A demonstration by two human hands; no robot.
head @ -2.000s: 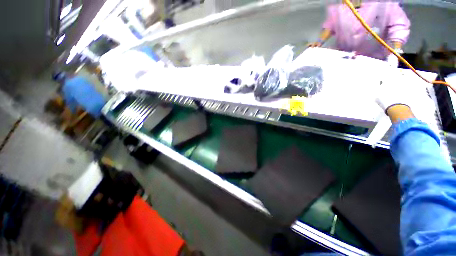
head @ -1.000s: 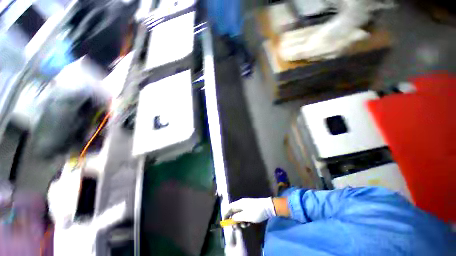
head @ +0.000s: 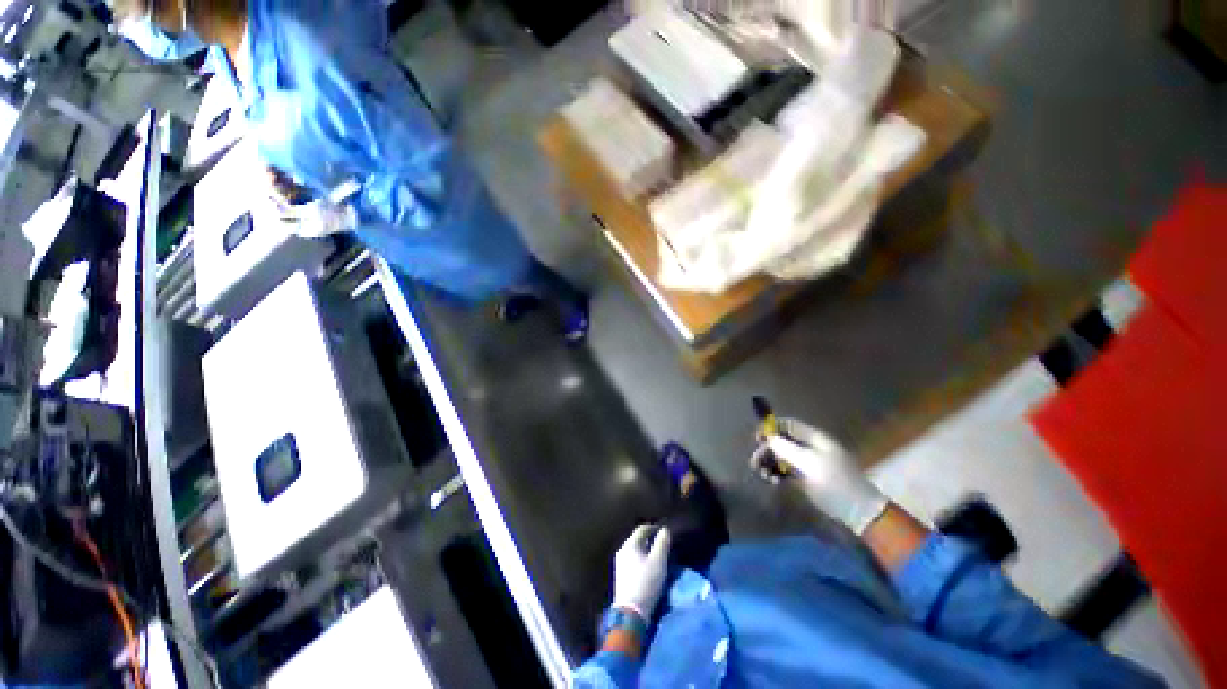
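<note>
My right hand [head: 818,471], in a white glove, is right of centre and is closed on a small yellow and black tool [head: 768,429], possibly a utility knife. My left hand [head: 642,571], also white-gloved, is low in the middle beside my body, fingers curled; whether it holds anything is unclear. To the left, a large white inverter unit [head: 276,404] with a small black window lies on the roller conveyor [head: 464,478]. Neither hand touches it.
A person in blue [head: 357,148] stands at the conveyor's far side of the view, a gloved hand by another unit [head: 242,232]. Ahead is a cardboard-topped pallet [head: 709,312] with white packing sheets [head: 794,189]. Red sheets [head: 1171,417] cover units at right. An orange cable [head: 110,592] lies left.
The view has swung right towards the pallet and floor. My right hand has left the conveyor rail with the yellow tool still in it. My left hand has come into view.
</note>
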